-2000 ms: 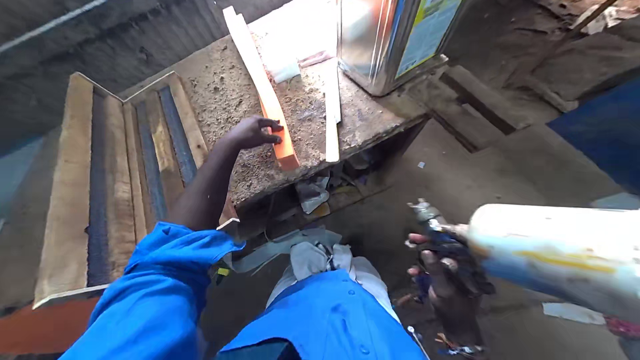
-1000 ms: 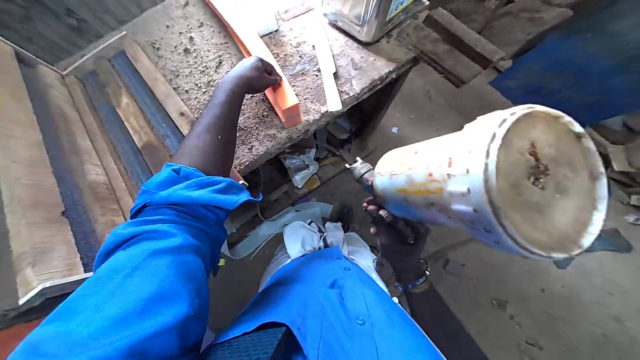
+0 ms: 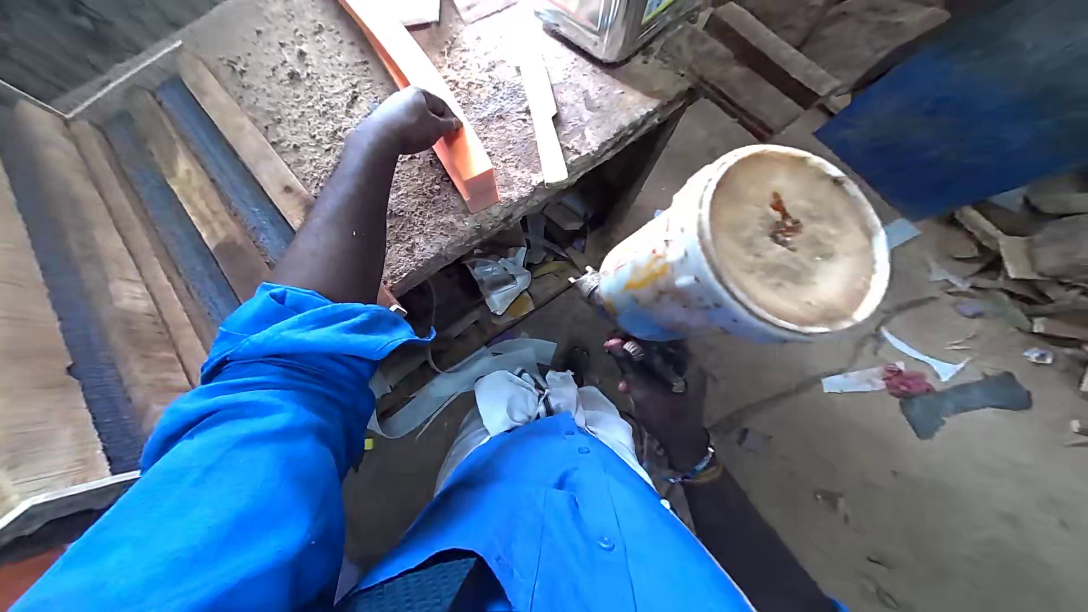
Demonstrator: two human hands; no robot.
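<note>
My left hand (image 3: 412, 123) has its fingers closed on the edge of an orange-coated wooden strip (image 3: 463, 157), which lies on the workbench with one end near the front edge. To the right of the strip lies a narrow pale strip (image 3: 544, 119). Lower right of the bench, my right hand (image 3: 659, 374) is wrapped round the grip of a spray gun, mostly hidden beneath its cup. The gun's nozzle (image 3: 586, 285) points left, toward the space under the bench edge. Its large white paint-stained cup (image 3: 659, 276) tilts so that the stained lid (image 3: 790, 238) faces me.
A slatted wooden panel (image 3: 127, 255) with dark bands stands at the left. The rough bench (image 3: 331, 76) bears a metal tin (image 3: 599, 25) at its back right. Scraps lie under the bench, with wood offcuts (image 3: 1011, 255) and a blue sheet (image 3: 960, 127) at the right.
My right hand has brought the spray gun left, nearer the bench, and its cup has turned so the lid shows. My left hand stays on the orange strip. The view has shifted.
</note>
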